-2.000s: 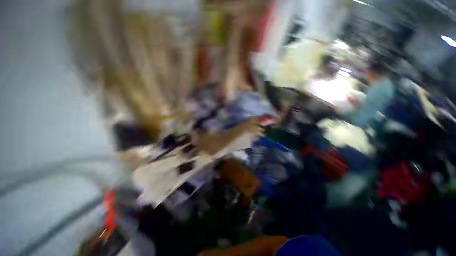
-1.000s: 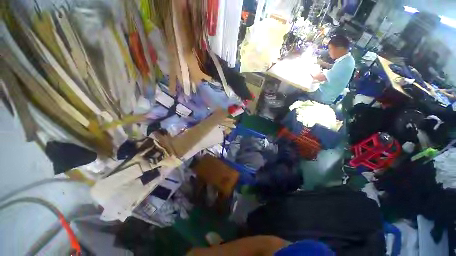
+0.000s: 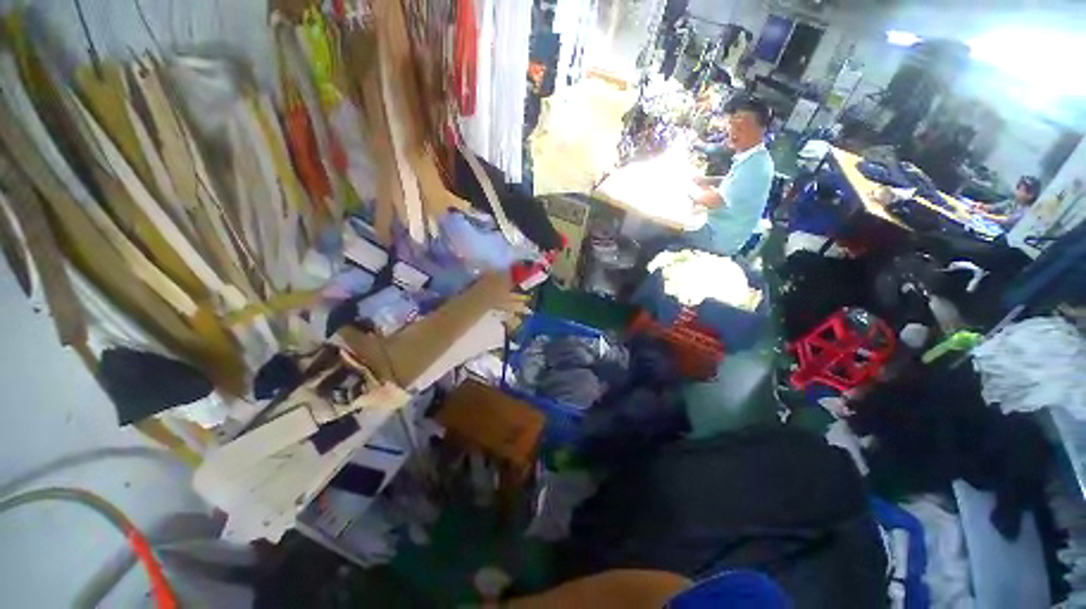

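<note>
No hand shows clearly. A bare forearm with a blue sleeve crosses the bottom edge at centre. Its hand is cut off, and I cannot tell which arm it is. A small tan patch beside it is too unclear to name. A large smooth black garment pile (image 3: pixel 738 500) lies just beyond the arm. The grey-green steam hose (image 3: pixel 72 497) curves in at the lower left, with its bright red-orange sleeve (image 3: pixel 149 569) running off the bottom edge. No iron is visible.
Long strips (image 3: pixel 155 202) hang along the left wall above stacked card pieces (image 3: pixel 274 458). A brown box (image 3: pixel 491 422), blue crate (image 3: pixel 542 339) and red stool (image 3: pixel 843 349) stand ahead. A person (image 3: pixel 741 184) sits at a bright table beyond. Dark cloth lies at right.
The view has steadied from strong blur. Since one second ago, the scene has shifted somewhat left in the picture. The seated person's head has turned towards the camera.
</note>
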